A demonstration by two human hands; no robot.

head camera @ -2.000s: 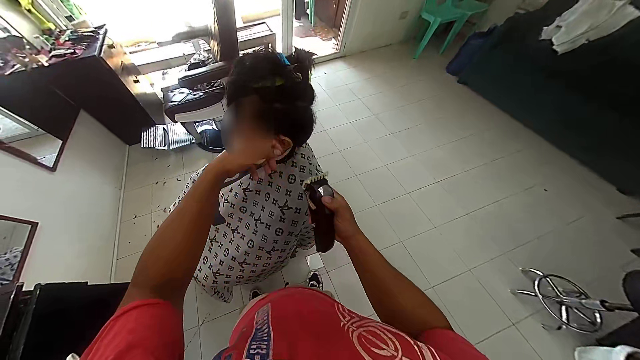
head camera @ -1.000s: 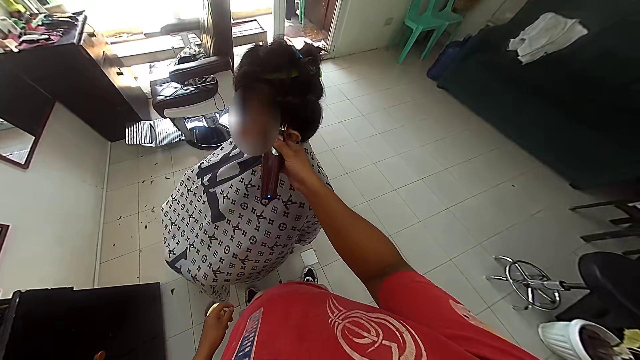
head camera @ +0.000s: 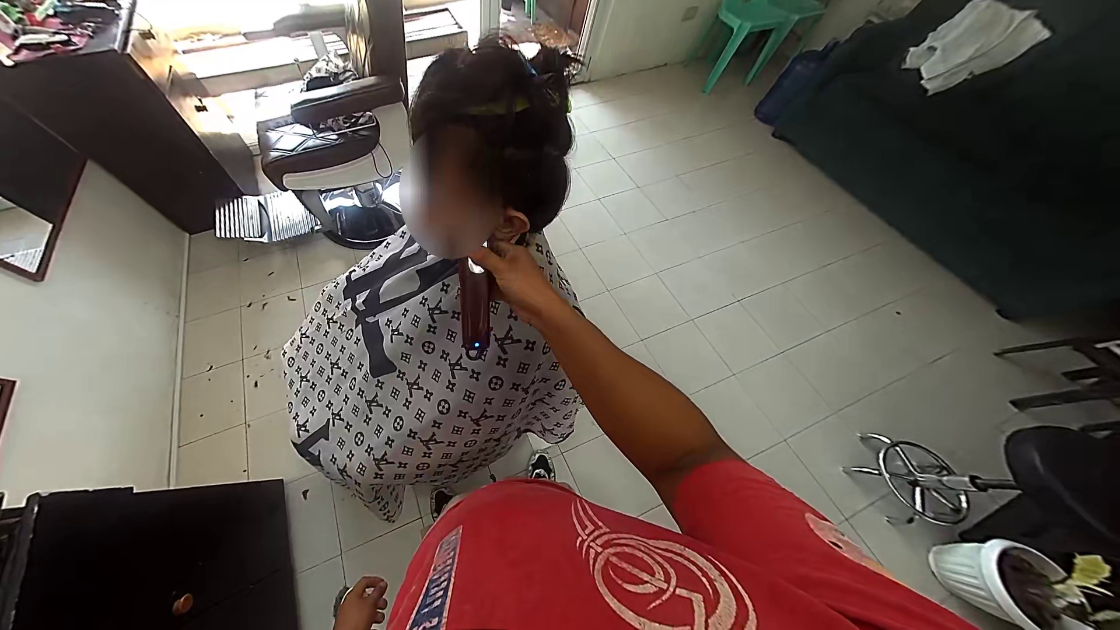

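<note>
In my right hand (head camera: 516,280) is a dark red cordless hair clipper (head camera: 475,311), held upright with a small blue light at its lower end. Its head is at the seated person's jaw, just below the ear (head camera: 512,225); whether the blade touches skin cannot be told. Dark hair (head camera: 534,131) is gathered up in clips on top of the head. A white patterned barber cape (head camera: 420,385) covers the person's body. Low in the view, beside my red shirt, my left hand (head camera: 363,602) has loosely curled fingers and holds nothing visible.
A black cabinet (head camera: 157,551) stands at lower left, a barber chair (head camera: 324,149) behind the person. To the right are a dark covered sofa (head camera: 945,175), an overturned stool with a chrome ring (head camera: 923,479) and a white plant pot (head camera: 971,573). Hair clippings lie on the tiled floor.
My left hand has dropped from the person's head to low beside my shirt. My right hand has brought the clipper from beside the cape up to the jaw.
</note>
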